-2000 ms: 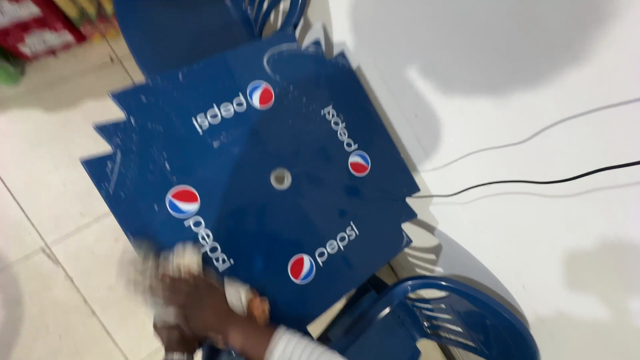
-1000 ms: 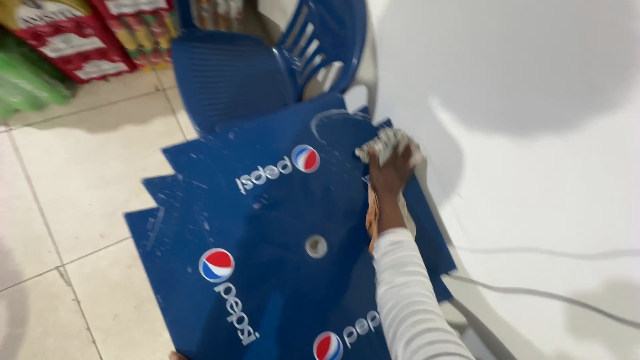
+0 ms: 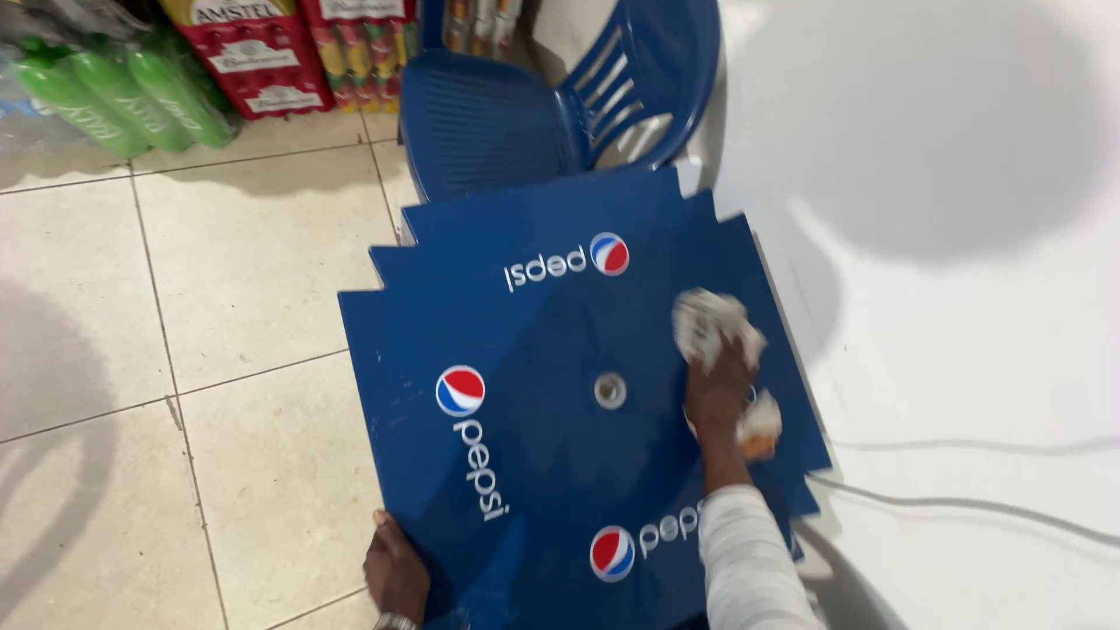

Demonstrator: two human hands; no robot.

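Observation:
My right hand presses a crumpled, light-coloured cloth onto the right side of a blue plastic table that bears Pepsi logos. Part of the cloth, with an orange patch, sticks out beside the wrist. A round hole with a pale rim lies in the middle of the tabletop, left of that hand. At the table's lower left edge rests my left hand, a metal band at its wrist; its fingers are partly hidden, and whether it grips the edge is unclear.
A blue plastic chair stands against the table's far side. Red drink packs and green bottles are on the tiled floor at the back left. Along the right runs a white wall with a cable by it.
From the far right corner of the table, my right hand has moved back along the right side with the cloth. My left hand now shows more at the left edge.

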